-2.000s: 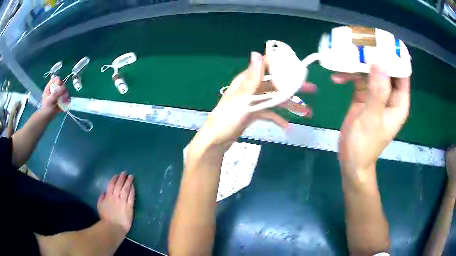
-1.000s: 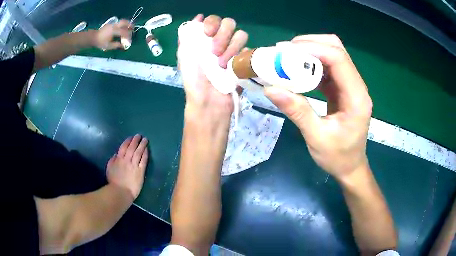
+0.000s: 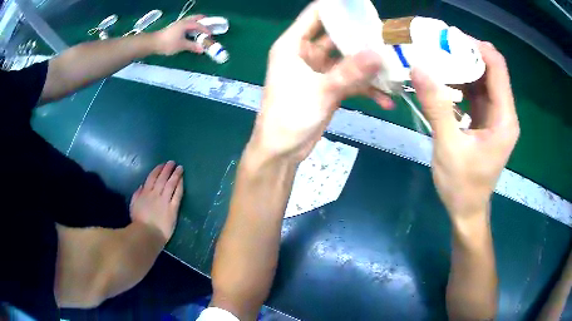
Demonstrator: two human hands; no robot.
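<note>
My right hand [image 3: 470, 131] grips the white inner unit [image 3: 467, 56], with its brown band and blue marks, at the upper right. My left hand [image 3: 313, 88] holds the white housing shell [image 3: 351, 25], a smooth oval, against the unit's left end. The two parts are close together at an angle; whether they touch is hard to tell. A thin white wrist strap [image 3: 417, 110] hangs below, between my hands. Another white piece shows behind my right fingers, partly hidden. A white speckled cloth [image 3: 323, 175] lies on the bench beside my left forearm.
A worn white divider strip [image 3: 188, 83] separates the dark green bench [image 3: 376, 251] from the green belt [image 3: 251, 53]. At left, a person in dark clothing reaches to an open device [image 3: 216, 50]; their other hand [image 3: 157, 200] rests on the bench. Another forearm [image 3: 561, 288] shows at right.
The inner unit has moved right and up and turned its side to view. The shell has moved right and up beside it. The neighbour's reaching hand has shifted right to the open device.
</note>
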